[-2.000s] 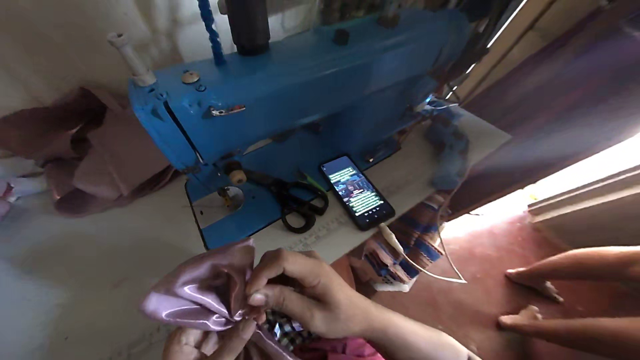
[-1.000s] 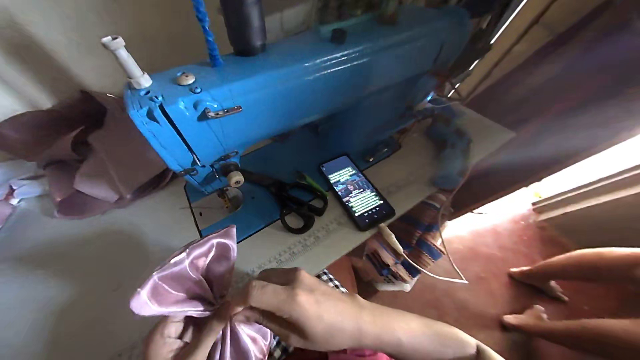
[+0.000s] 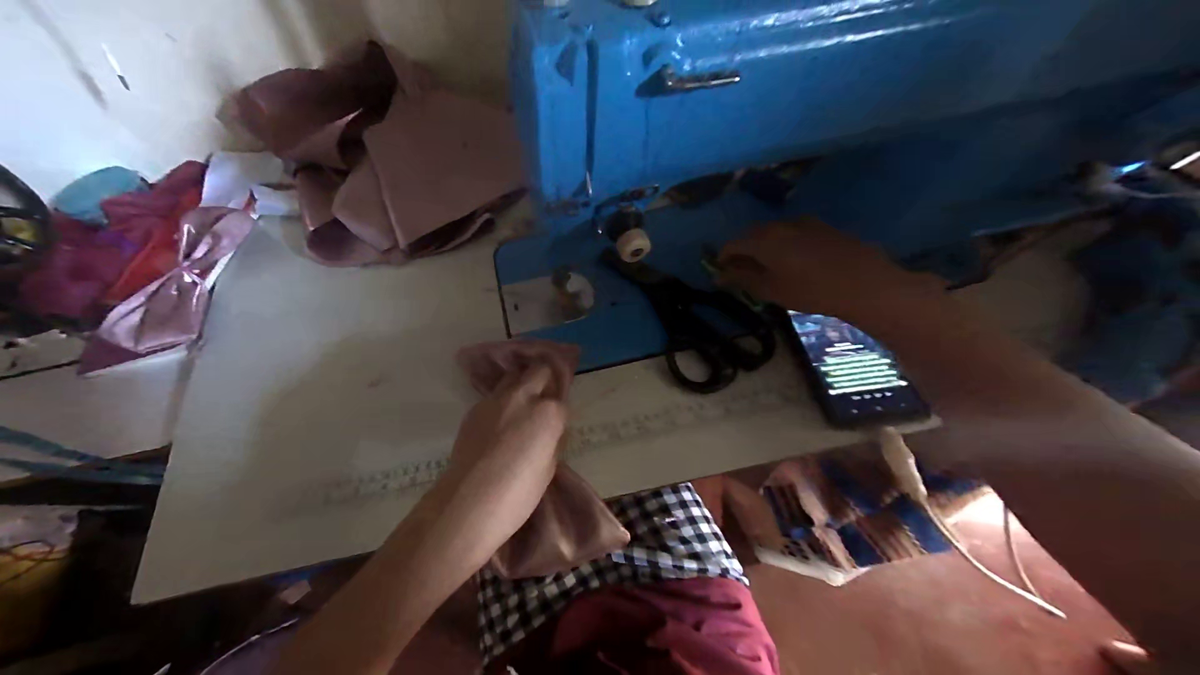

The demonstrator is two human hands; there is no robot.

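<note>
My left hand (image 3: 516, 398) grips a mauve satin bow (image 3: 562, 525) at its pinched middle, over the front edge of the sewing table. My right hand (image 3: 783, 262) reaches across to the bed of the blue sewing machine (image 3: 806, 94), its fingers at a thin green object (image 3: 717, 267) beside the scissors; blur and shadow hide whether it is held. The black-handled scissors (image 3: 698, 323) lie with their blades toward the needle area. Right of them, partly under my right forearm, lies a lit smartphone (image 3: 853, 370).
Mauve fabric (image 3: 422, 178) is heaped left of the machine. Another satin bow (image 3: 173, 291) lies at the table's left edge by colourful cloths (image 3: 122, 234). A ruler scale (image 3: 619, 427) runs along the table's front. A white cable (image 3: 975, 558) hangs from the phone.
My right hand has left the bow and moved to the machine bed near the scissors. My left hand still holds the bow. The view has swung left.
</note>
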